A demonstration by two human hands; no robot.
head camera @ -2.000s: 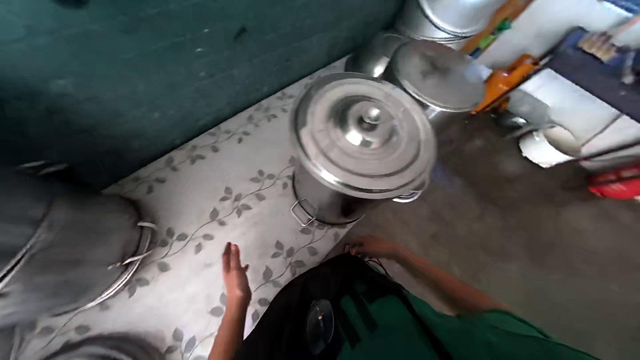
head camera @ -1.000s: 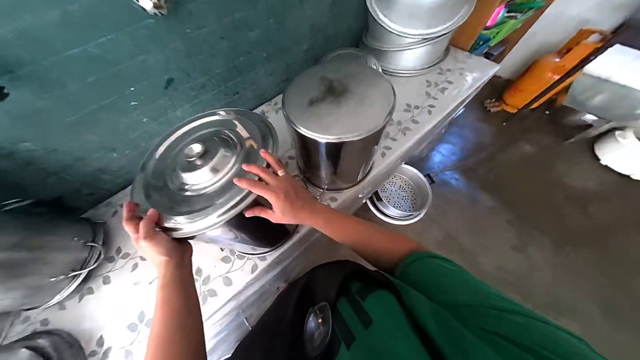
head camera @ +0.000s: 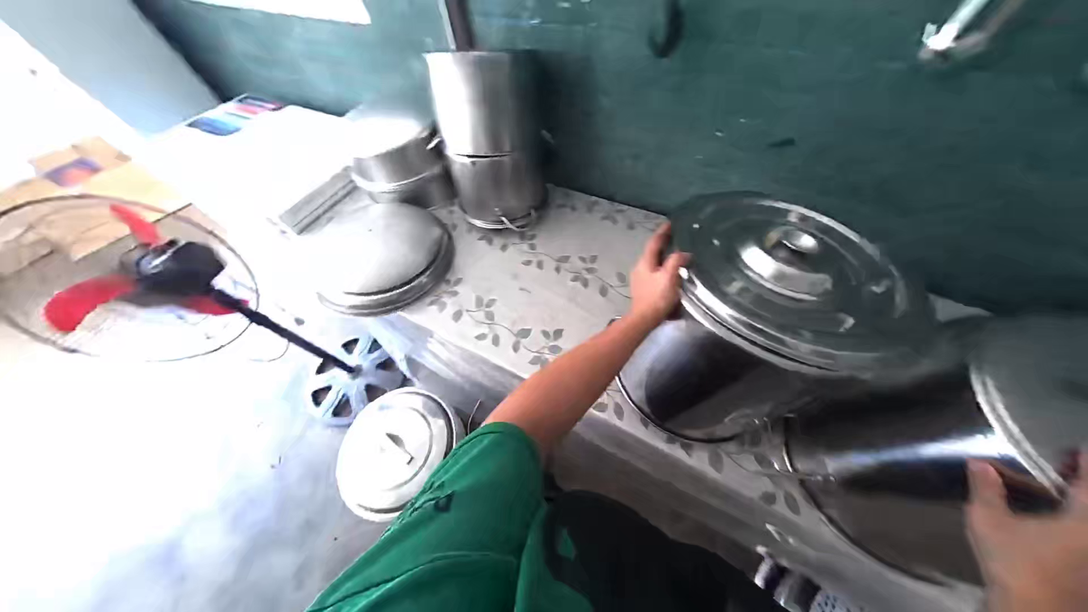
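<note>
My left hand point(head camera: 656, 280) is at the left edge of a shiny metal lid point(head camera: 795, 276) with a round knob, which rests on a large stainless steel pot point(head camera: 697, 382). Its fingers touch the lid's rim, and part of the hand is hidden behind the edge. At the far right, my right hand point(head camera: 1033, 535), blurred and partly cut off by the frame, is against the rim of a second large metal pot point(head camera: 901, 476). A flat lid point(head camera: 1037, 382) tops that second pot. Whether my right fingers grip the rim is not clear.
A tall metal pot point(head camera: 489, 136), a shorter pot point(head camera: 399, 166) and a domed lid point(head camera: 378, 255) stand along the leaf-patterned counter point(head camera: 544, 280). Below are a lidded container point(head camera: 398, 450) and a pedestal fan point(head camera: 178, 272) with red blades. A green wall point(head camera: 807, 110) runs behind.
One second ago both hands were on the lid with the round knob; now my right hand is at the neighbouring pot, and my left stays on the lid. The view has swung left.
</note>
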